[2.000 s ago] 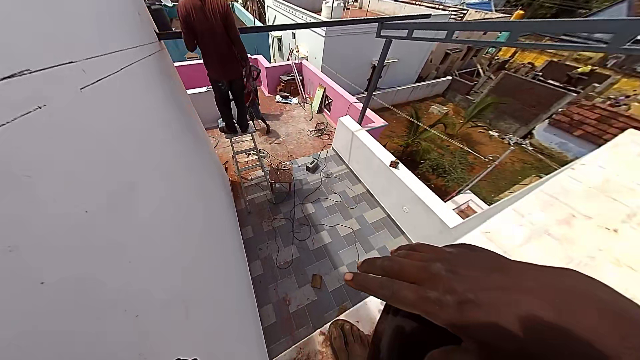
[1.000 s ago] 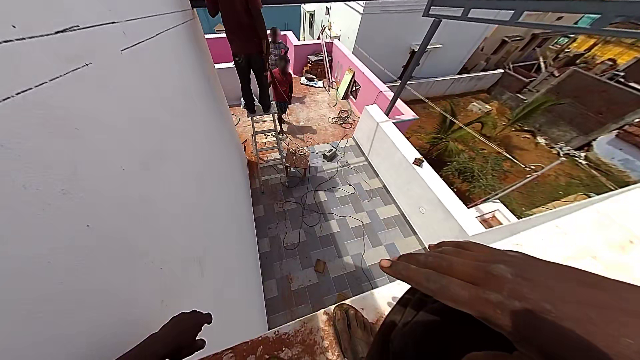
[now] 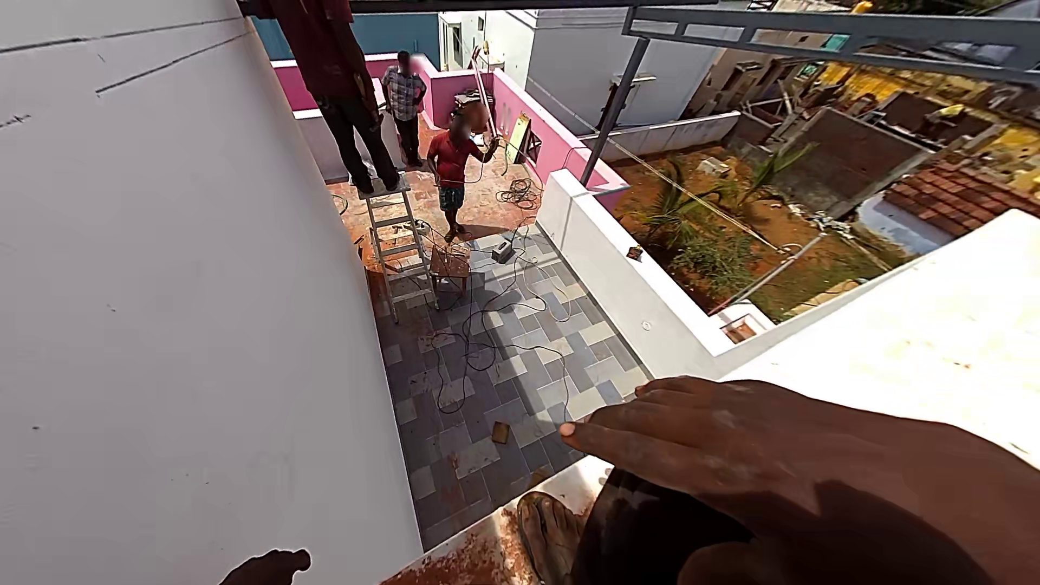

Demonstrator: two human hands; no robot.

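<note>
My right hand (image 3: 731, 439) reaches in from the lower right, palm down above my dark-clothed knee. Its fingers are stretched out and no object shows in it; the thumb side is shaded. Only a dark, shaded part of my left hand (image 3: 268, 567) shows at the bottom edge, in front of the white wall (image 3: 203, 341); its grip is unclear. My bare foot (image 3: 549, 532) rests on a stained ledge (image 3: 467, 561) between the hands. Below lies a grey tiled floor (image 3: 520, 357) with loose black cables (image 3: 479, 357).
A person (image 3: 325, 81) stands on a metal stepladder (image 3: 400, 244) beside the wall. Another in red (image 3: 453, 166) holds a long pole; a person in a checked shirt (image 3: 404, 93) is behind. A parapet (image 3: 642, 276) borders the tiles. Steel framework (image 3: 829, 36) crosses overhead. A wooden stool (image 3: 449, 264) stands near the ladder.
My left hand has sunk lower, mostly out of view. The person in red below has turned and now holds a long pole upright. My right hand stays over the knee.
</note>
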